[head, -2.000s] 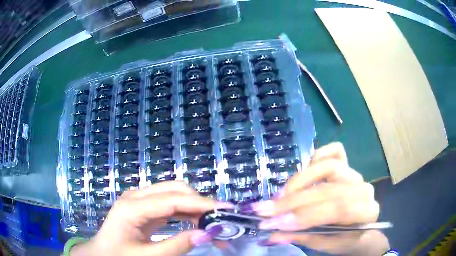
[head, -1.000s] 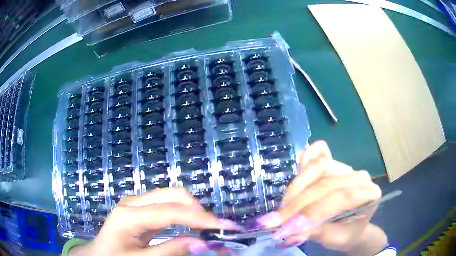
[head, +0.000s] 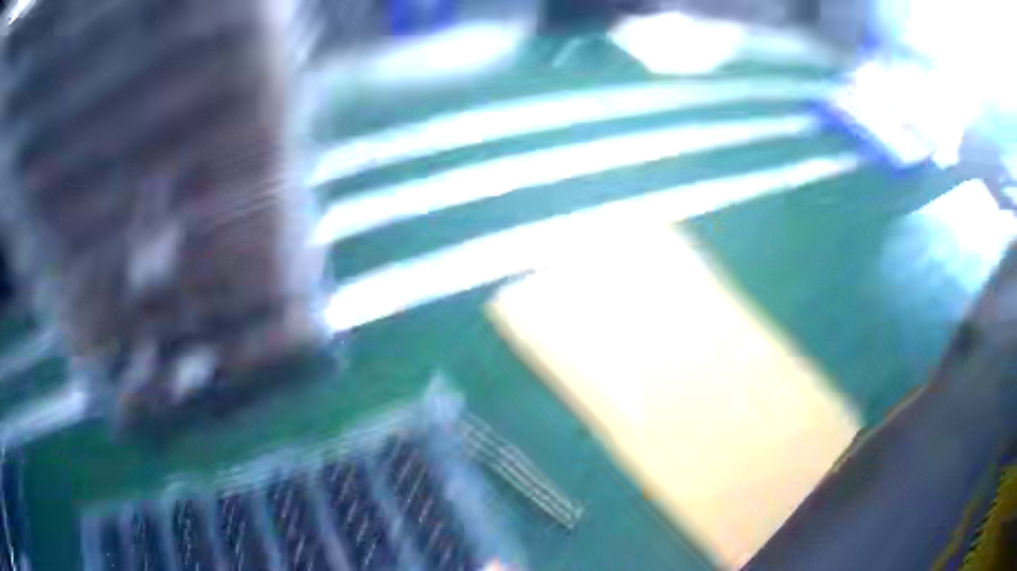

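Note:
The picture is blurred. The clear blister tray (head: 463,491) with rows of black parts shows only its far portion at the lower left. The thin brush (head: 519,471) lies on the green mat beside the tray's right edge. A tiny pale pink patch at the bottom edge looks like a fingertip of my right hand (head: 499,565); the rest of that hand is cut off. My left hand is out of the picture. The round black part and the thin tool from the earlier frames do not show.
A tall brown-black block of stacked filled trays (head: 156,212) stands at the left, behind the work tray. A tan cardboard sheet (head: 680,390) lies on the green mat (head: 781,257) right of centre. White strips cross the mat behind it. Bright glare fills the upper right.
The view has swung up, so tray and cardboard sit lower and the stacked trays show tall at left. Both hands, the round part and the tool have dropped out of view, except the possible fingertip.

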